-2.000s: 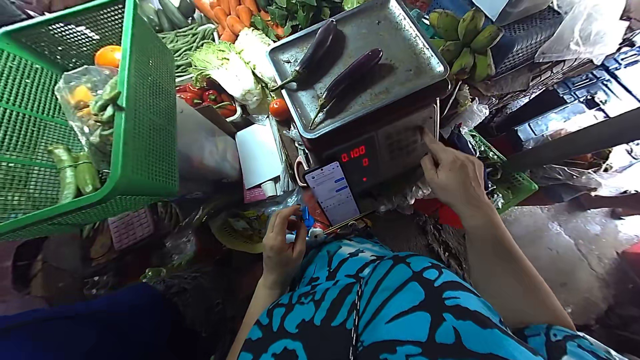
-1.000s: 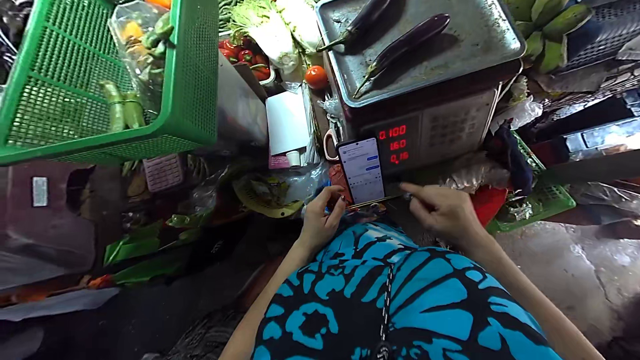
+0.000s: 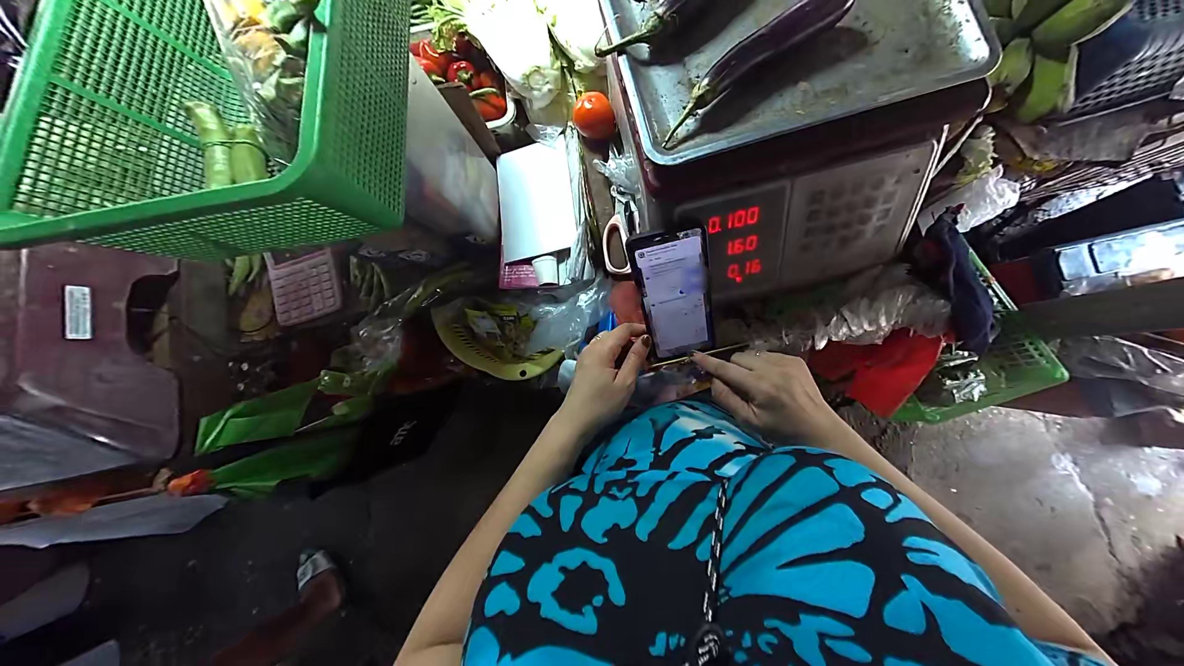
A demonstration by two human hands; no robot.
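Observation:
A smartphone [image 3: 675,294] with a lit screen leans upright against the front of a digital scale [image 3: 851,199]. My left hand [image 3: 606,370] is at the phone's lower left corner, its fingers bent close together; whether it grips anything is unclear. My right hand [image 3: 763,388] has its index finger at the phone's bottom edge, by a thin stick-like strip [image 3: 703,354]. On the scale's metal tray [image 3: 888,83] lie two purple eggplants [image 3: 772,42]. Red digits glow on the scale's display [image 3: 735,242].
A green plastic basket [image 3: 356,120] holds bagged vegetables at the upper left. Between basket and scale are a tomato [image 3: 594,115], white paper [image 3: 536,202] and scissors [image 3: 615,242]. A yellow basket [image 3: 518,370], a pink calculator [image 3: 305,285] and another green basket [image 3: 1027,370] lie lower. A person's foot [image 3: 317,569] shows lower left.
My right hand has left the scale's keypad and moved down to the phone's bottom edge. The scale's lower display lines now show other digits. My left hand stays by the phone.

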